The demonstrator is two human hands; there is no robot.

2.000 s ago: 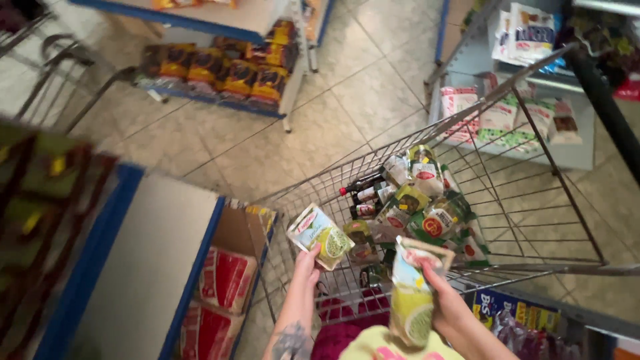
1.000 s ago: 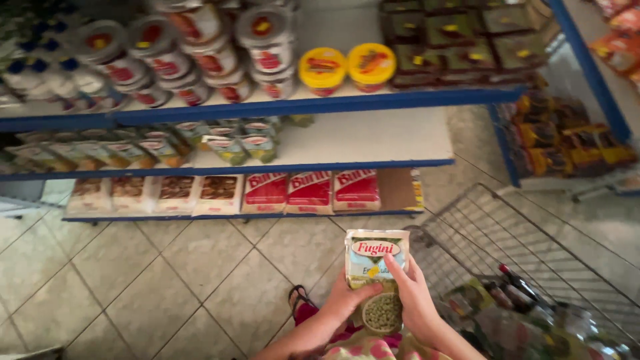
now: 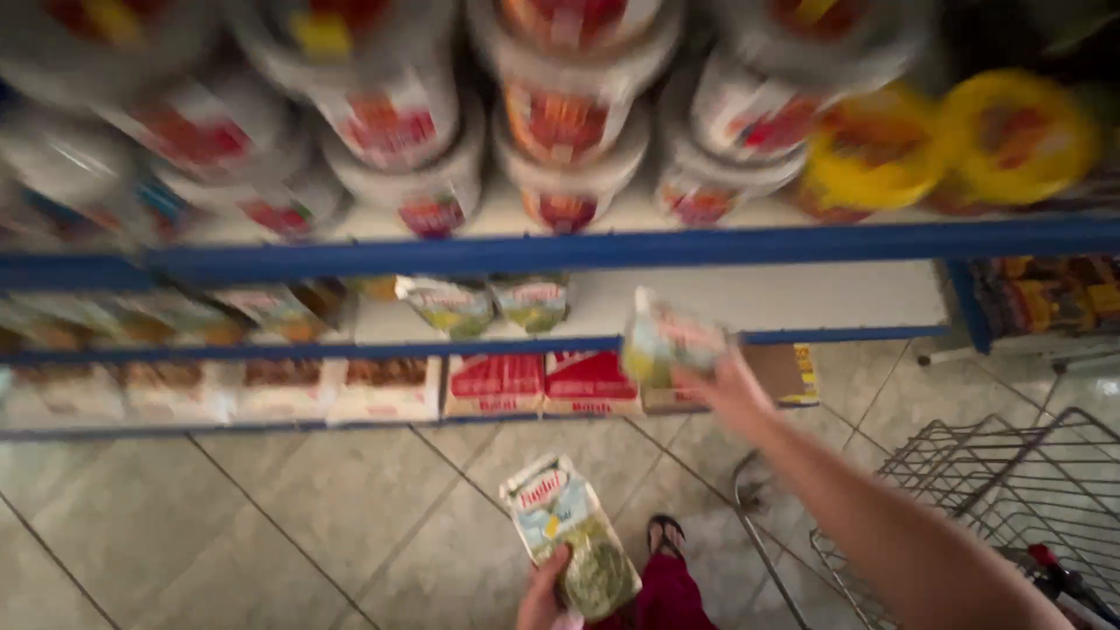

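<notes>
My left hand grips a stand-up food pouch by its lower left edge, low over the floor. Out in front of the middle shelf, my right hand holds a second pouch, blurred and tilted, over the shelf's blue front edge. Two similar pouches stand on that shelf to the left of it, one beside the other. Red paper-wrapped packs lie on the bottom shelf, below and behind the held pouch.
Stacked white tubs and yellow-lidded tubs fill the upper shelf, above its blue edge. At lower right stands a wire shopping cart with bottles. A sandalled foot is on the tiled floor.
A second ago both hands were together at one pouch; now they are apart, the right one reaching up to the shelf with a pouch. The view has swung from the cart to the shelves.
</notes>
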